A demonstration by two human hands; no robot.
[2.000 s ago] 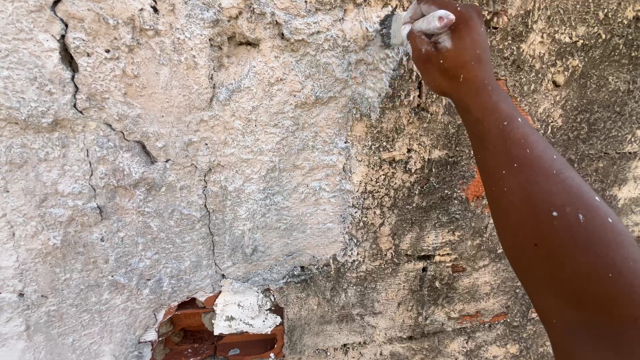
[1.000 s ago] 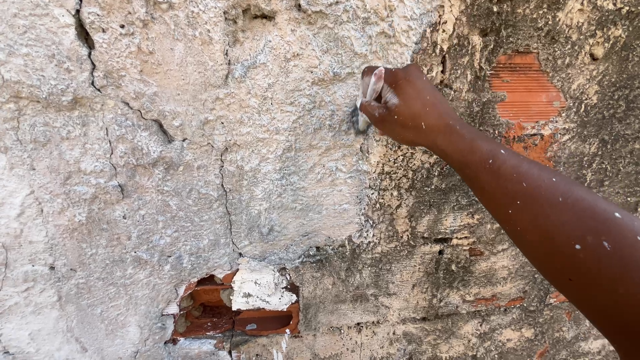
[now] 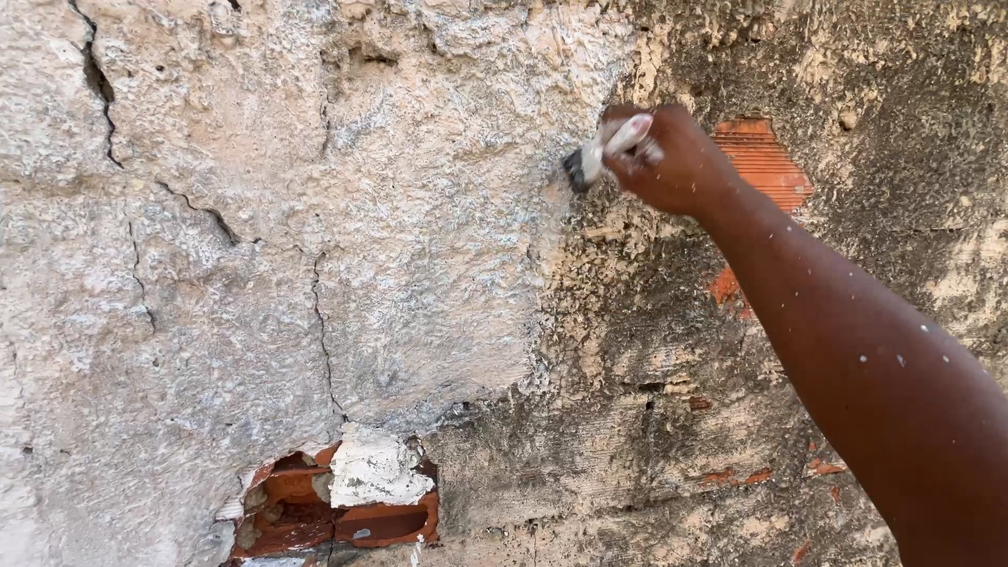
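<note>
My right hand (image 3: 665,161), flecked with white paint, is closed around the pale handle of a paintbrush (image 3: 596,157). The brush's dark bristles touch the rough plaster wall, at the border between its whitish painted part (image 3: 441,205) on the left and the dark, stained bare part (image 3: 654,315) on the right. White spots dot my right forearm, which reaches in from the lower right. My left hand is not in view.
Exposed orange hollow brick (image 3: 760,161) shows just behind my right wrist. Low down is a broken hole with open brick cavities (image 3: 291,504), partly covered by a white plaster piece (image 3: 378,468). Jagged cracks (image 3: 98,79) run through the painted part at left.
My right hand with the brush has come down from higher on the wall, along the border of the painted part. Over the last second it has shifted slightly, with the brush still at that border.
</note>
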